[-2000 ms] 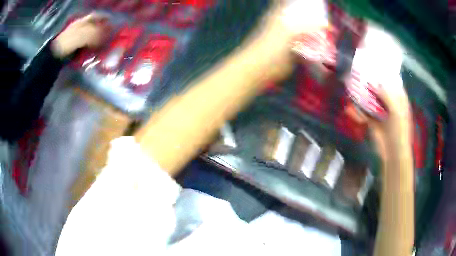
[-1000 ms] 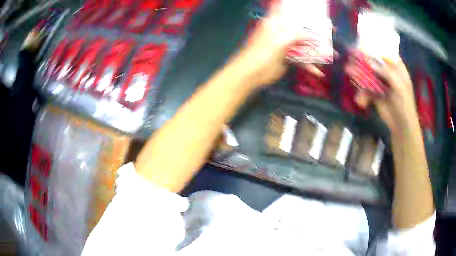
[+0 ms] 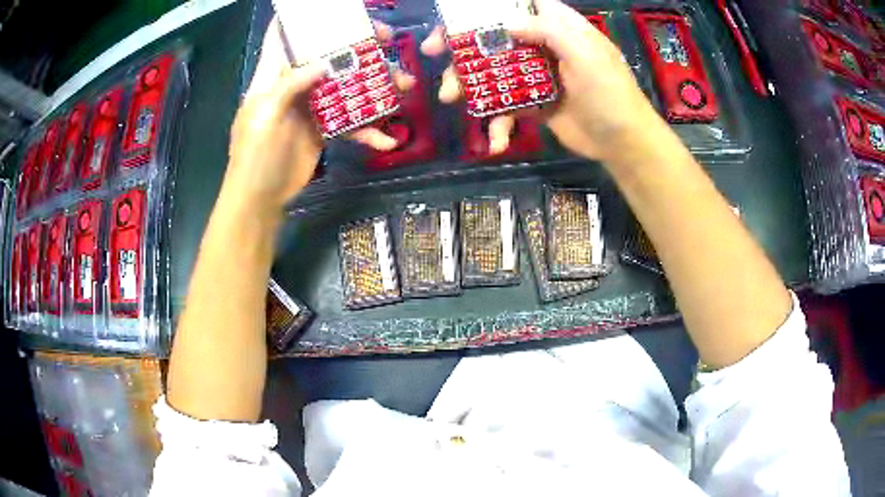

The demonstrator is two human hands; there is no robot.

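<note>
My left hand (image 3: pixel 277 126) holds a red feature phone (image 3: pixel 356 89), front up, tilted, with its screen lit white. My right hand (image 3: pixel 587 92) holds another red phone (image 3: pixel 503 78), front up, also lit white. Both phones are cut off by the top edge. Below them, several phone batteries (image 3: pixel 487 241) with gold print and white strips lie in a row on the dark green bench (image 3: pixel 320 233); one on the right rests on top of another. A blister tray (image 3: pixel 733 141) behind my hands holds red phones, back up; my hands partly hide it.
Stacked filled trays (image 3: pixel 160 209) stand at the left, and more stacked trays (image 3: pixel 820 194) at the right. A loose battery (image 3: pixel 286 315) lies by my left forearm. A cardboard carton (image 3: pixel 144 379) is at lower left. The bench's worn front edge (image 3: pixel 475 328) runs before me.
The view has turned and steadied. Both phones remain in my hands, now side by side and sharper, with their keypads readable. The tray stacks on both sides show more fully.
</note>
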